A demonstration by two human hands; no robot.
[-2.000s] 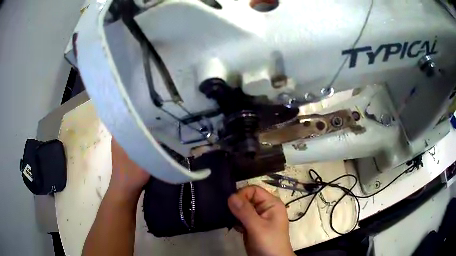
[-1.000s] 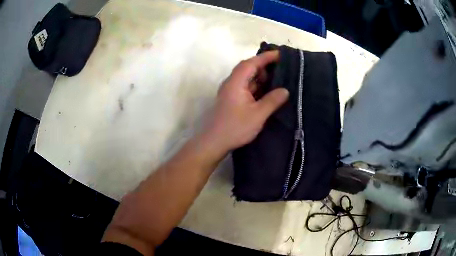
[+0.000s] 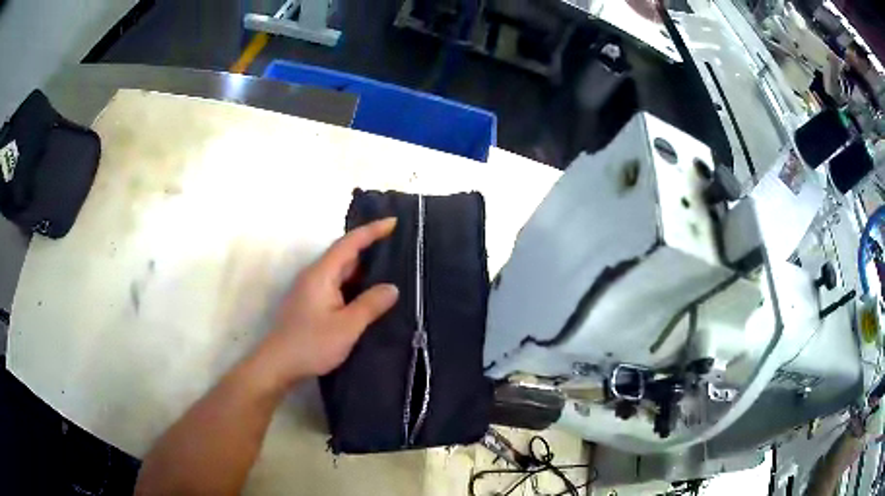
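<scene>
A black fabric bag body [image 3: 456, 291] lies on the table beside the machine head. A silvery zipper [image 3: 420, 262] runs along it, closed at the far part and parted near the front end. My left hand [image 3: 335, 310] holds the bag's left side, with thumb and index finger on the cloth and a gap between them; its other fingers are partly hidden. My right hand is not in view. The tip of the machine's cylinder arm, a dark block [image 3: 527, 405], is at the bag's lower right corner.
The off-white sewing machine head [image 3: 602, 252] stands right of the bag. Snips and black cord [image 3: 534, 470] lie below it. A black cap [image 3: 58, 170] is at far left. A blue bin [image 3: 417, 116] is beyond the table [image 3: 194, 194]. Another person's arm [image 3: 836, 465] shows at far right.
The bag has come off the machine arm onto the table, and my right hand has left the picture. The view has swung to show the far side. My left hand stays on the bag.
</scene>
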